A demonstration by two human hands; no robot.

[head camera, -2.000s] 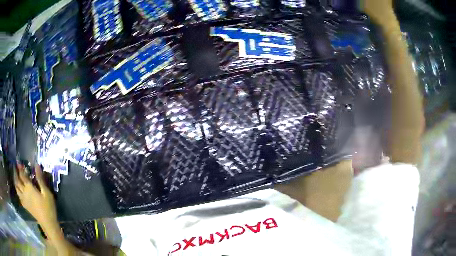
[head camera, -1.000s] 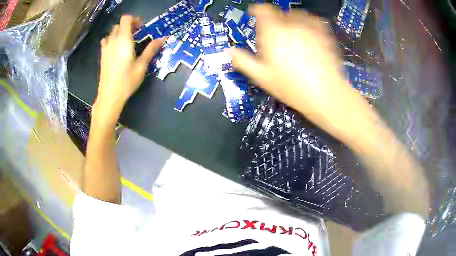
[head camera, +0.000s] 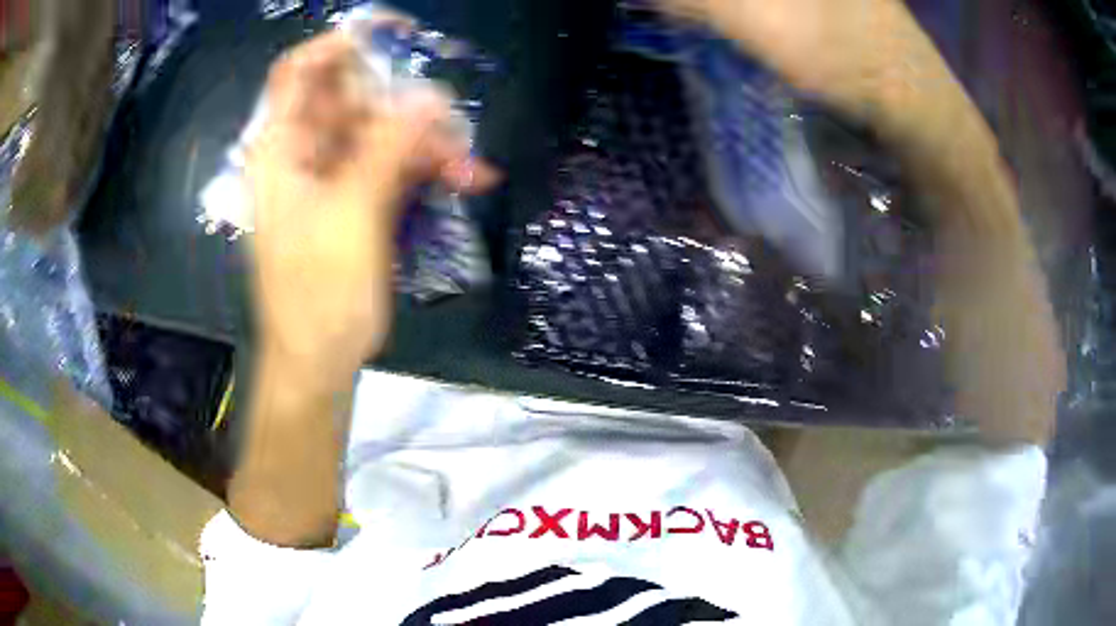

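Note:
My left hand (head camera: 355, 135) is blurred, with fingers curled, over blue circuit boards (head camera: 447, 251) on the dark mat. Whether it grips a board is unclear. My right hand (head camera: 783, 27) is blurred at the top edge, its fingers cut off. A blurred blue circuit board (head camera: 753, 147) hangs from it, tilted above the black plastic tray (head camera: 612, 294). The tray's crosshatched pocket floors show at centre and right.
The dark matted bench (head camera: 159, 275) runs along the left. A brown carton (head camera: 55, 116) with clear plastic film (head camera: 43, 300) is at the far left. Dark shiny plastic (head camera: 165, 385) lies below the bench edge. My white shirt fills the bottom.
The view has shifted, bringing more of the tray to the centre. My right hand has moved from the loose boards to above the tray with a board. My left hand is now over the boards, fingers curled.

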